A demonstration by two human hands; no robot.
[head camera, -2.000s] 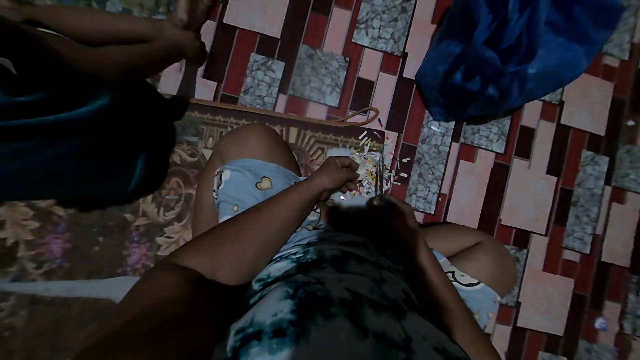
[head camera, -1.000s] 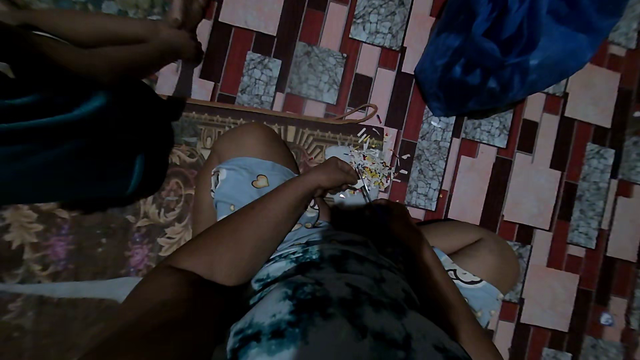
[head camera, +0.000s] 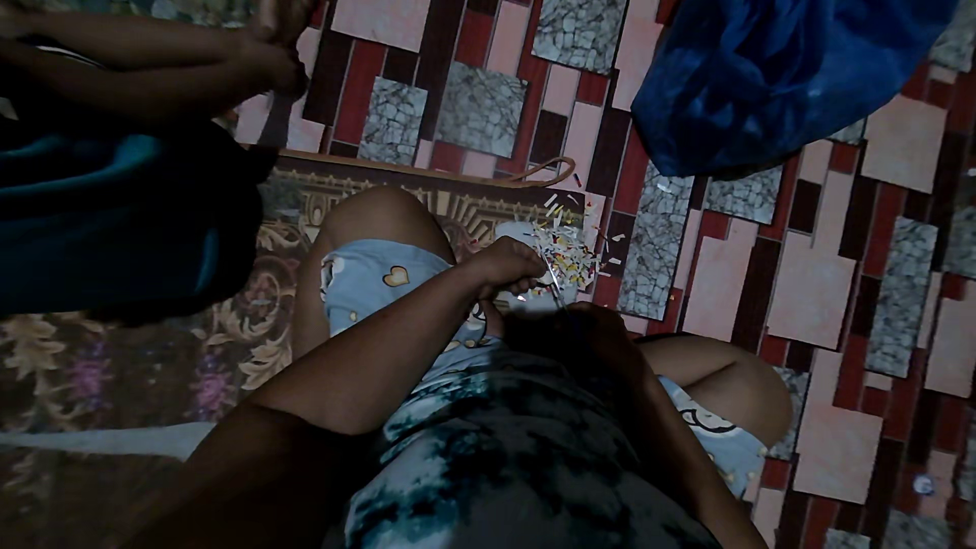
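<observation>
My left hand (head camera: 509, 267) has its fingers curled at the near left side of a pile of small cut pieces (head camera: 570, 255), white, yellow and red. A thin, shiny, blade-like tool (head camera: 555, 280) runs from its fingertips to my right hand (head camera: 598, 328), which is closed around the tool's near end, deep in shadow. Whether my left hand pinches something small is too dark to tell. Under the pile lies a white sheet or flat dish (head camera: 515, 229), partly hidden by pieces and my left hand. Both hands are above my lap.
Loose pieces lie scattered on the patterned floor (head camera: 808, 290) right of the pile. A blue plastic bag (head camera: 762, 84) lies at upper right. A flowered mat (head camera: 152, 366) with a looped cord (head camera: 545, 174) at its edge spreads left. Another person's arms (head camera: 152, 69) are at upper left.
Two seconds ago my left hand was slightly farther forward, beside the pile. It has since drawn back a little, and more of the cut pieces show. My right hand stays near the same place.
</observation>
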